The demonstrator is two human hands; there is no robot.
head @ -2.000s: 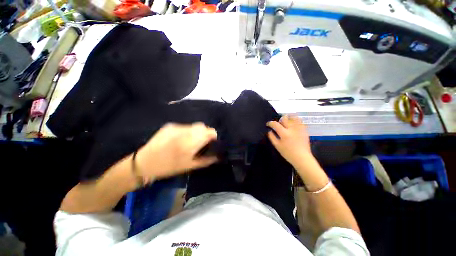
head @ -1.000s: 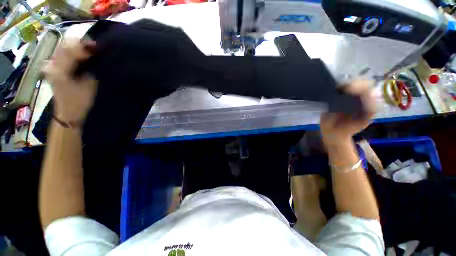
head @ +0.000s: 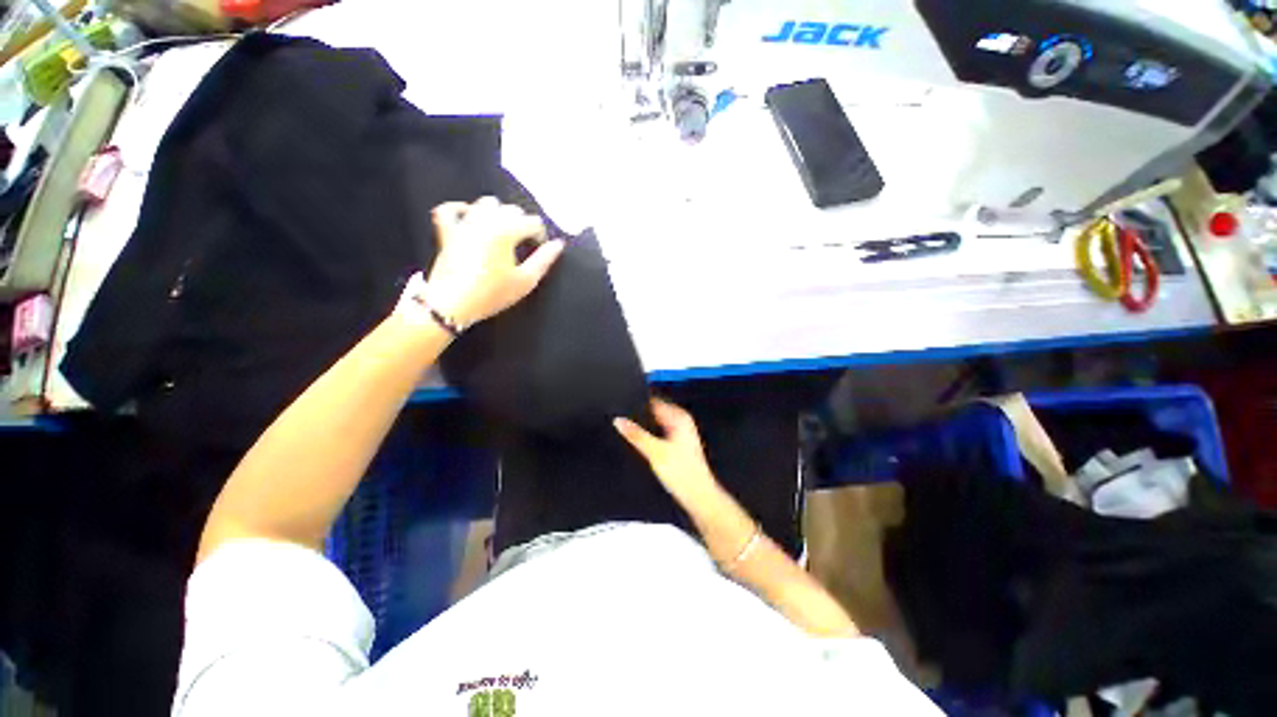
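A black cloth panel (head: 560, 329) lies over the blue front edge of the table and hangs towards my lap. My left hand (head: 490, 256) pinches its upper edge, thumb and fingers closed near its top corner. My right hand (head: 665, 437) holds its right edge lower down, in front of the table edge. A larger black heap of cloth (head: 266, 210) lies left on the table and touches the panel. The needle area (head: 672, 98) of the white sewing machine (head: 966, 133) is behind, with no cloth under it.
A phone (head: 826, 143) lies right of the needle. Dark thread snips (head: 908, 247) and yellow and red rings (head: 1118, 263) lie further right. A blue crate (head: 1190, 413) with white scraps stands below right, black cloth (head: 1092, 574) beside it.
The panel, stretched wide across the table a second ago, now hangs over the front edge. My left hand has moved right, my right hand left and down towards my lap.
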